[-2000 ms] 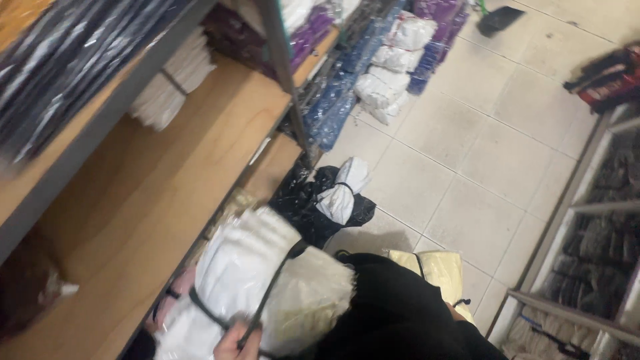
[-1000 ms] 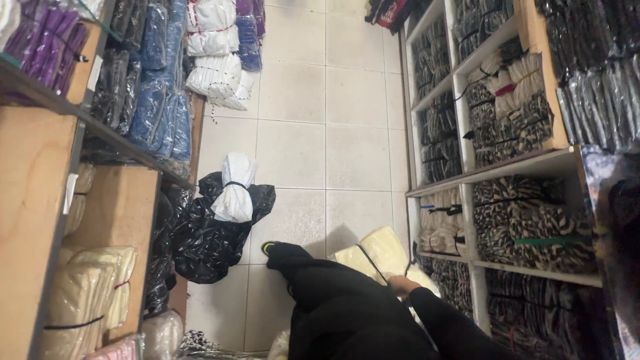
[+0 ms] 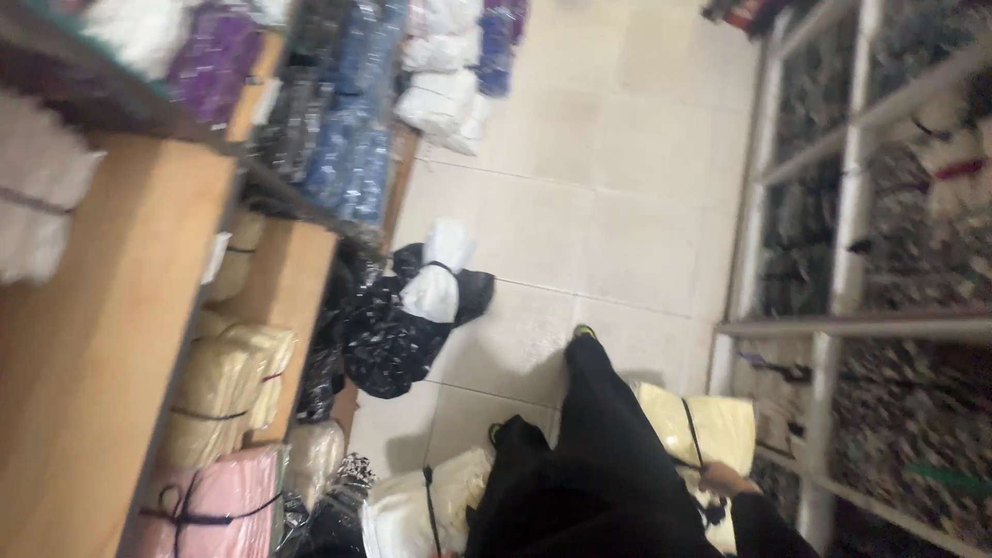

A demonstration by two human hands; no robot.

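My right hand [image 3: 725,479], at the lower right, is closed around the black tie of a cream plastic-wrapped bundle [image 3: 721,430], which hangs beside my right leg. Another pale bundle part with dark marks shows just below that hand. At the bottom edge, a sliver of my left hand [image 3: 446,553] shows at the black strap of a whitish wrapped bundle [image 3: 395,508] beside my left leg; most of that hand is cut off. Ahead on the floor, a white bundle [image 3: 438,291] with a dark band rests on a black plastic bag [image 3: 395,341].
Wooden shelving [image 3: 186,178] on the left holds cream bundles [image 3: 209,387] and a pink bundle [image 3: 225,511] tied in black. Blue packets [image 3: 349,155] and white packets [image 3: 442,93] stand along the aisle's left side. White-framed shelves [image 3: 845,325] with patterned bundles line the right. Tiled floor [image 3: 589,240] runs between.
The view has swung from the left shelf to the aisle. The whitish bundle, in front of the shelf two seconds ago, is now low beside my left leg. My right hand still holds the cream bundle's tie.
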